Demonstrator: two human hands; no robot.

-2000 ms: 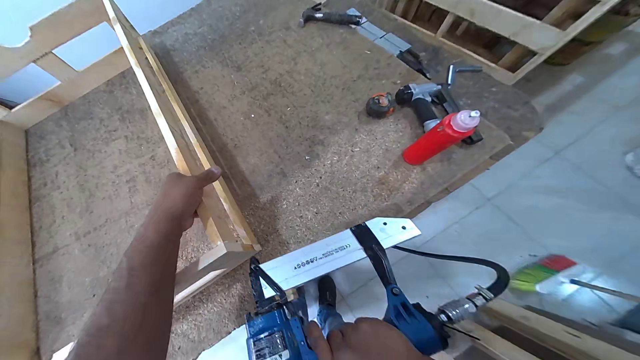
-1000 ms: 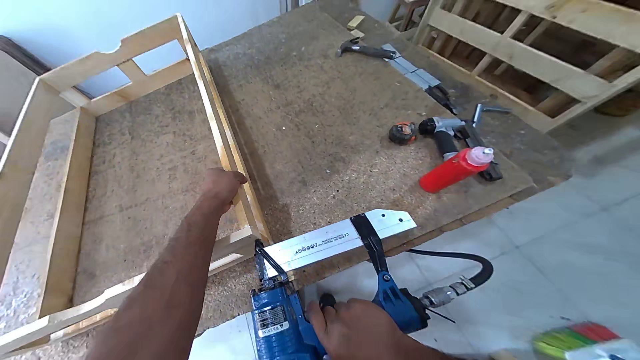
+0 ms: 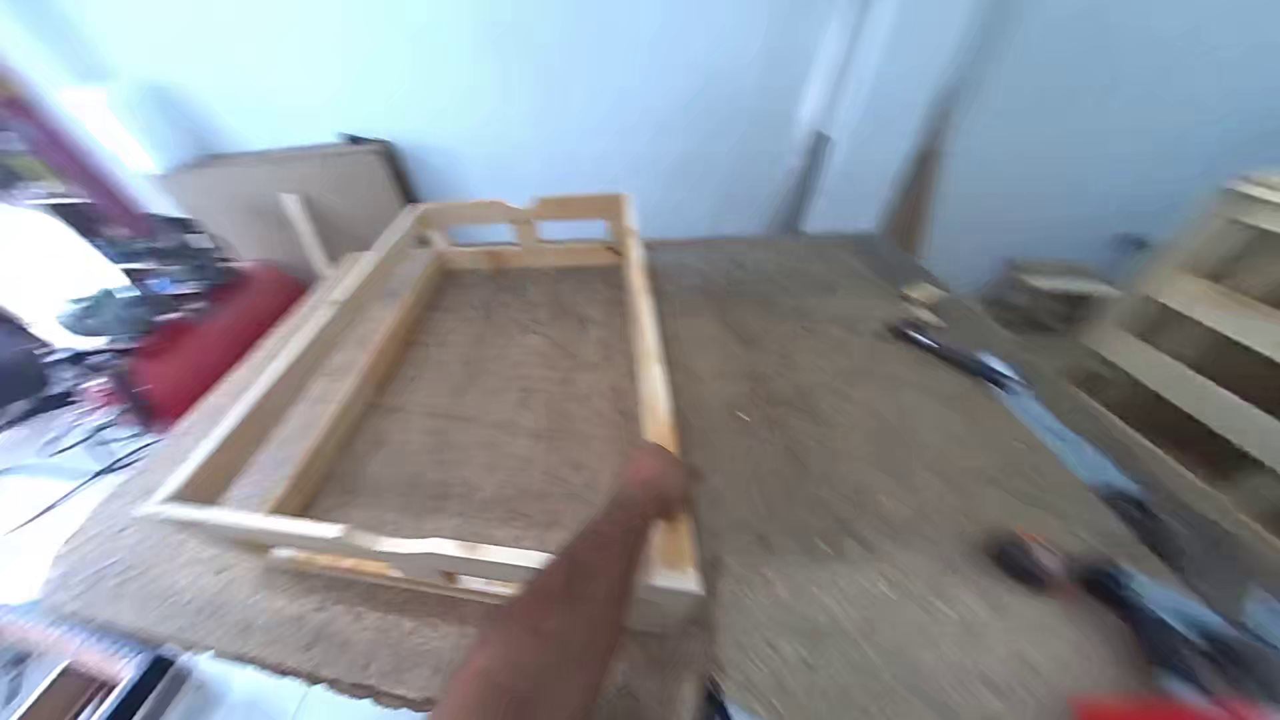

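Observation:
My left hand grips the right side rail of a rectangular wooden frame, near its front corner. The frame has notched end boards and rests on a particle board work table. My right hand is out of the picture. A small dark tip shows at the bottom edge, just right of my left forearm; what it belongs to cannot be told. The view is blurred.
A hammer and a strip of nails lie on the right. Nearer are a tape measure, a black and silver tool and a red object. Slatted wooden frames stand far right, a red tank left.
The view has swung up and left, bringing in the wall and the red tank. The blue nail gun and my right hand have left the picture. My left hand stays on the rail.

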